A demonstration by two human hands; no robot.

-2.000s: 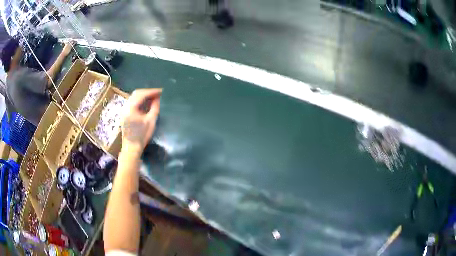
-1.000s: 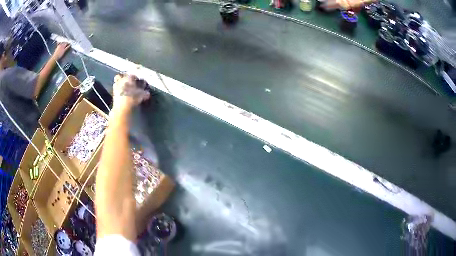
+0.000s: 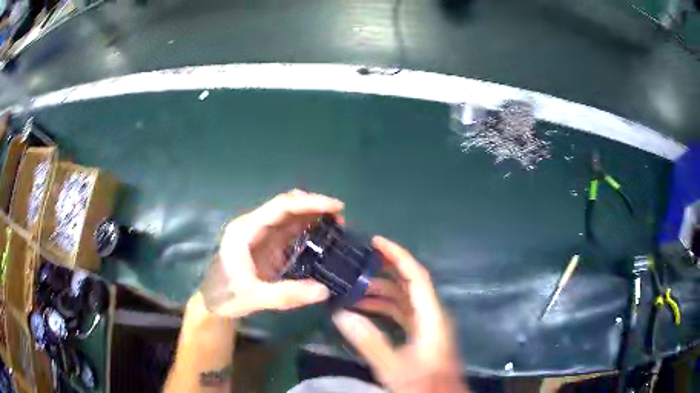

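A black round housing [image 3: 331, 259] is held between both hands over the front of the green mat, near the middle of the view. It is slightly blurred, with a small white mark on its side and a bluish rim on the right. My left hand [image 3: 265, 257] grips it from the left with thumb and fingers. My right hand [image 3: 403, 318] holds its right side, thumb low and fingers at the rim. The inside of the housing is not clear to see.
Cardboard bins [image 3: 77, 211] stand at left, with dark round parts [image 3: 65, 315] before them. A screw pile [image 3: 513, 134] and a clear cup [image 3: 467, 115] lie by the white strip [image 3: 307, 77]. Green-handled nippers [image 3: 597, 188], a pale-handled tool [image 3: 566, 275] and yellow-handled pliers [image 3: 666, 305] lie at right.
The view has swung right. My left hand has come back from beyond the bins to the front of the mat with the black housing. My right hand has entered the view and holds it too.
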